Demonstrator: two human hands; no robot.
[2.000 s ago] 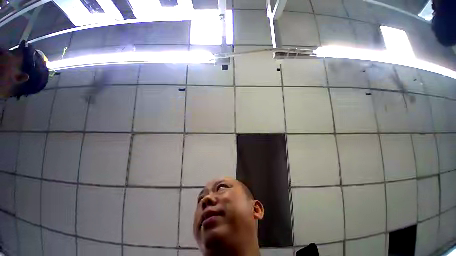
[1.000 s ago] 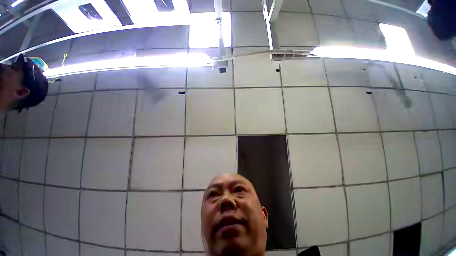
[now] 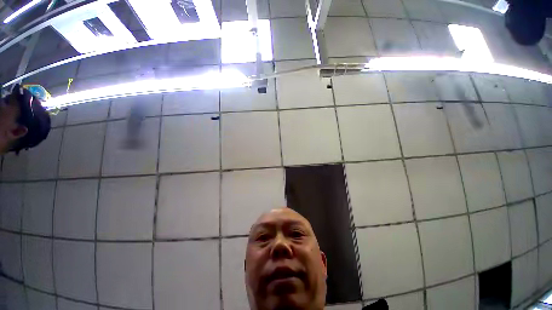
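Neither my left hand nor my right hand is in view. No work piece or tool shows. The camera faces up at a ceiling of pale square panels (image 3: 248,145). A person's head (image 3: 285,260) is nearest, at the bottom centre, cut off by the lower edge. A small dark object (image 3: 375,304) shows at the bottom edge right of it; I cannot tell what it is.
Another person's head (image 3: 27,121) with dark hair is at the left edge. A bright strip light (image 3: 151,88) and a second strip light (image 3: 454,65) cross the upper part. A dark ceiling opening (image 3: 321,230) is behind the nearest head. A dark shape (image 3: 525,21) is at the upper right.
The view has tilted slightly, and the ceiling lights have shifted left. The nearest head has turned from sideways to face the camera. The head at the left edge sits a little lower.
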